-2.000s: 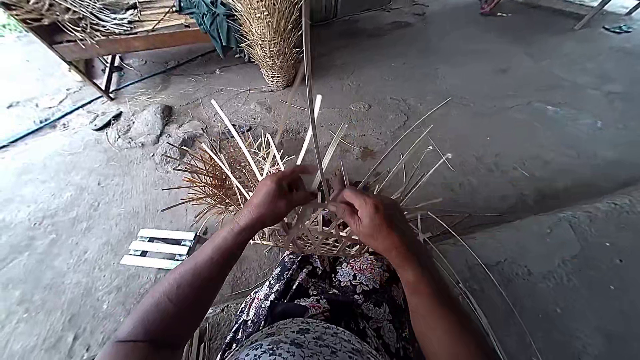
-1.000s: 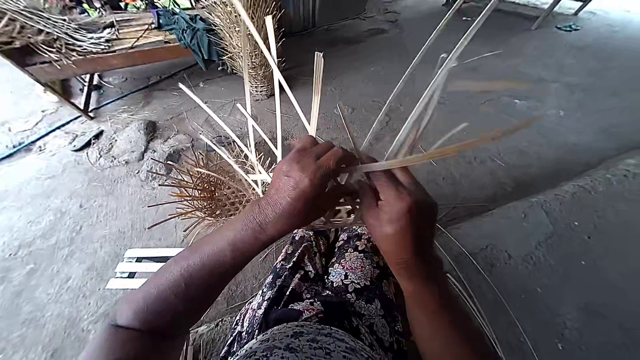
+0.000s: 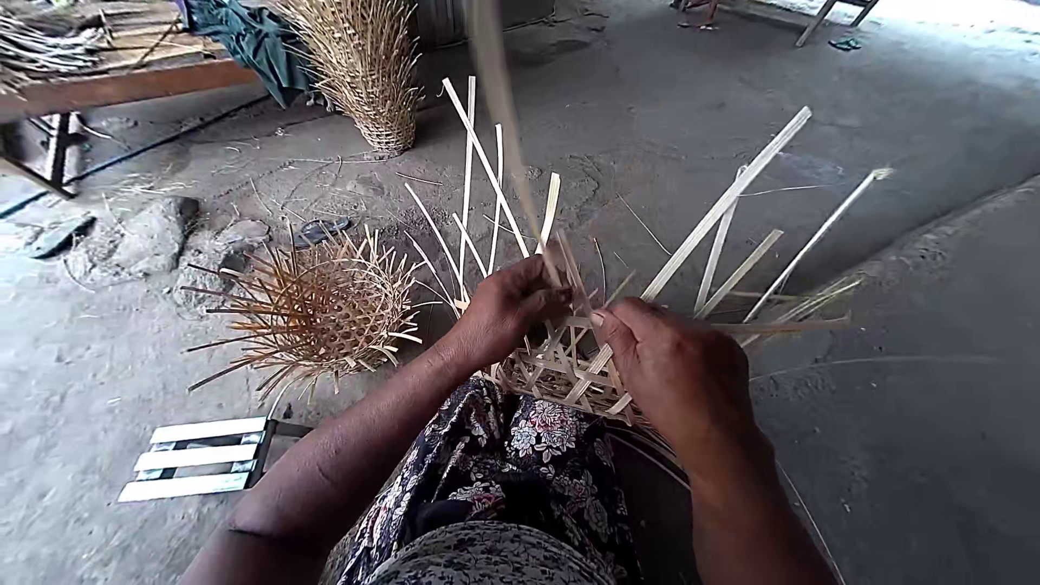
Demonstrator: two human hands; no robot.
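Note:
A partly woven basket of pale split strips (image 3: 561, 374) lies over my lap, its open hexagonal weave showing between my hands. Long loose strips (image 3: 723, 207) stick up and outward from its rim. My left hand (image 3: 516, 305) pinches a long upright strip (image 3: 508, 122) at the basket's far edge; the strip's upper part is blurred. Close on its right, my right hand (image 3: 670, 357) grips strips at the weave, thumb towards the left hand. My fingers hide part of the crossing between them.
A browner woven basket with spiky ends (image 3: 325, 309) sits on the floor at left, beside a small slatted stool (image 3: 195, 459). Farther off are stones (image 3: 154, 231), a sandal (image 3: 321, 231), a tall woven basket (image 3: 361, 73) and a wooden table (image 3: 138, 85) bearing strips and dark cloth.
My hands have come slightly apart, showing more of the weave. The long strip that pointed right from my hands one second ago now stands upright.

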